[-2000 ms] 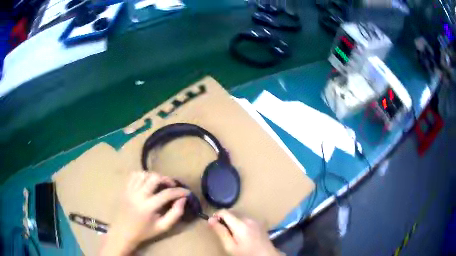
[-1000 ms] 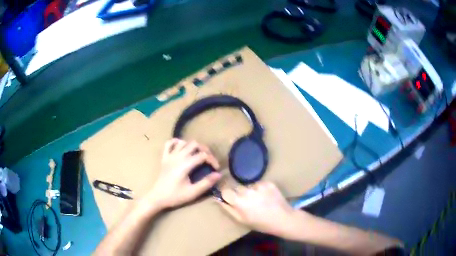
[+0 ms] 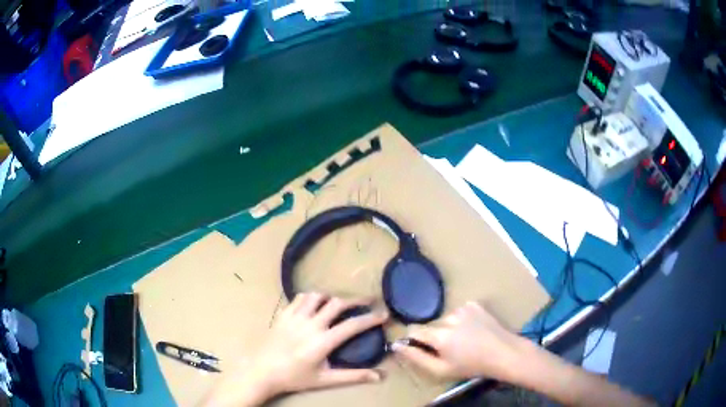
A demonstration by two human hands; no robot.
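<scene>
Black over-ear headphones lie on the tan cardboard sheet, headband arc towards the belt. My left hand is spread over the left ear cup and grips it between thumb and fingers. My right hand pinches a small dark plug against the right side of that cup. Whether the plug is fully inserted cannot be told. The other ear cup lies flat, pad up, just above my right hand.
Thread snips and a smartphone lie left. White papers, black cables, a DC power supply and a cream test box are right. More headphones and a blue tray lie beyond.
The view has shifted. My left hand has flattened over the ear cup, fingers more spread. My right hand stays at the cup's edge with the plug.
</scene>
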